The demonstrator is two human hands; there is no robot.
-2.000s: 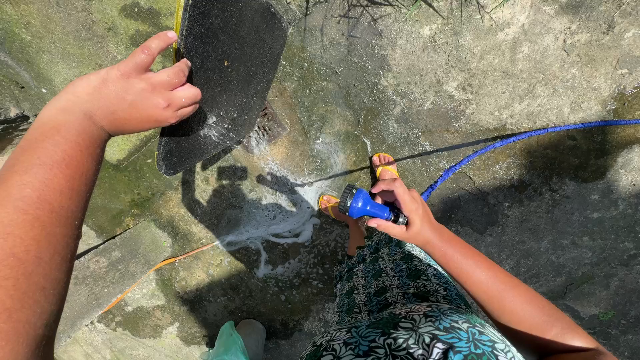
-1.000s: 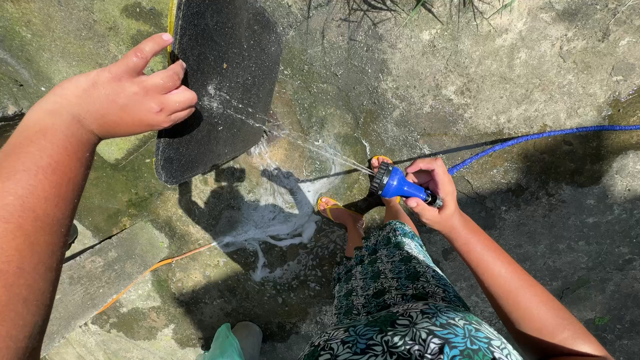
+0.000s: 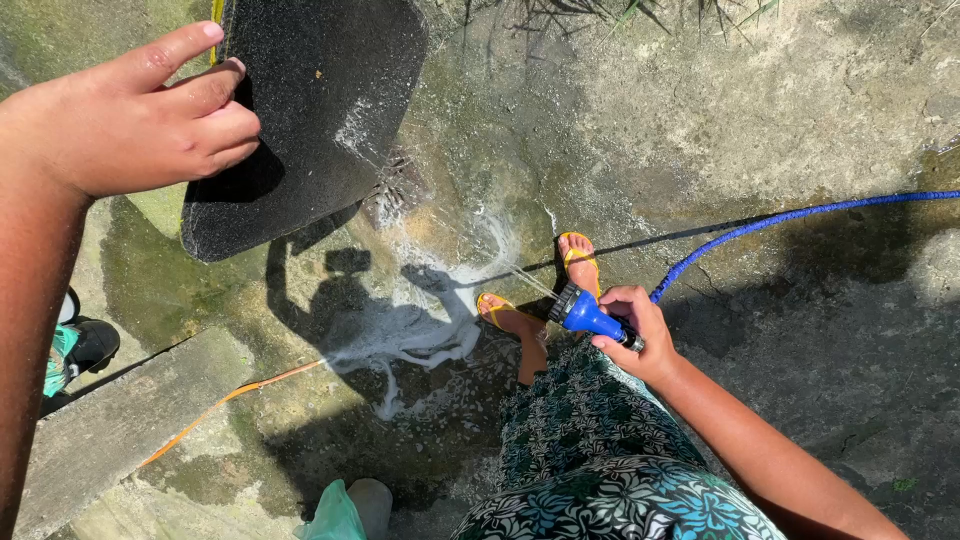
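At the upper left, my left hand grips a black mat with a yellow edge, holding it up above the ground; the thumb side is partly hidden. My right hand is closed around a blue hose spray nozzle with a black head. Thin jets of water leave the nozzle toward the mat's lower right part, where drops splash. A blue fabric-covered hose runs from behind my right hand to the right edge.
My feet in yellow flip-flops stand on wet concrete beside white foam. A concrete slab and an orange strip lie at lower left. A green plastic bag is at the bottom, a black object at far left.
Water was not plainly leaving the nozzle two seconds ago; it showed one second ago and still does. My right hand has turned the nozzle's head slightly. The mat remains in my left hand.
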